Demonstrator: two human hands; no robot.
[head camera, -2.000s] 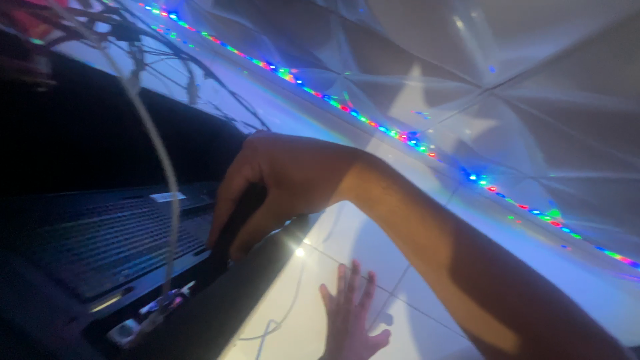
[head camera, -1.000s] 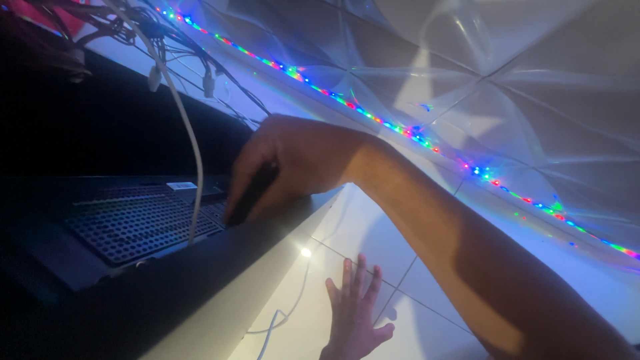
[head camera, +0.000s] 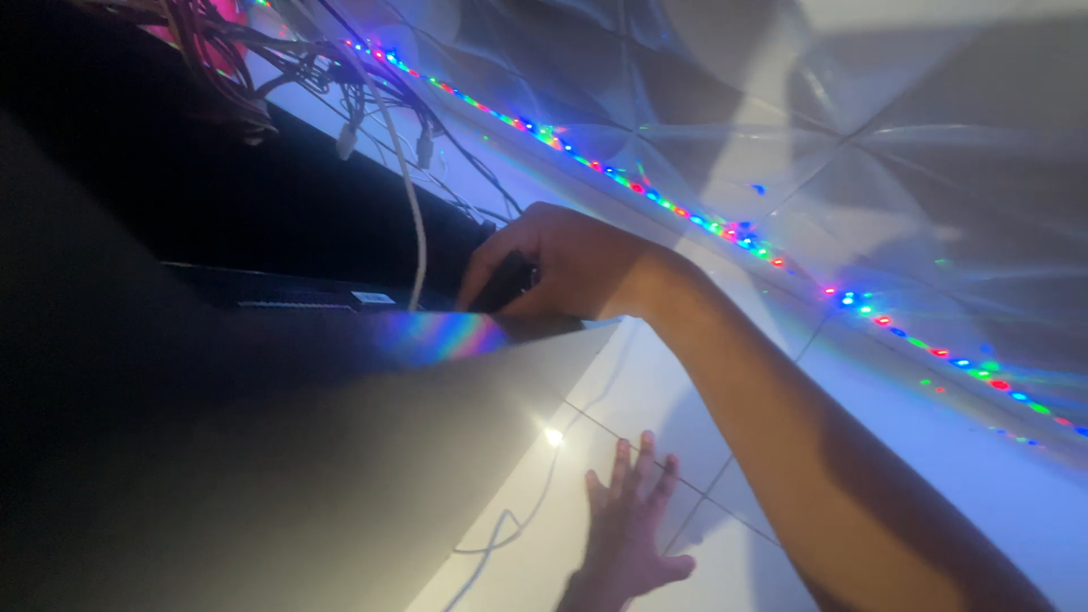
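My right hand (head camera: 569, 263) reaches over the edge of a dark panel (head camera: 357, 450), fingers bent downward beside a dark device casing (head camera: 297, 293) with a small white label (head camera: 372, 297). The fingertips are partly hidden behind the panel's edge, and the dark area between thumb and fingers does not show whether anything is held. A pale cable (head camera: 412, 204) hangs down to the casing, left of that hand. Lower down, my left hand (head camera: 629, 523) is spread over the white tiled floor (head camera: 722, 552), holding nothing.
Tangled dark cables (head camera: 314, 64) with a white connector (head camera: 347, 140) lie at the upper left. A multicoloured LED light strip (head camera: 637, 187) runs diagonally along the foot of a faceted wall (head camera: 960, 195). A thin cable (head camera: 510, 535) and a bright spot of light lie near the panel's lower edge.
The perforated grille on the casing, visible earlier, is now mostly hidden behind the panel as the view shifts. Both hands stay in much the same places.
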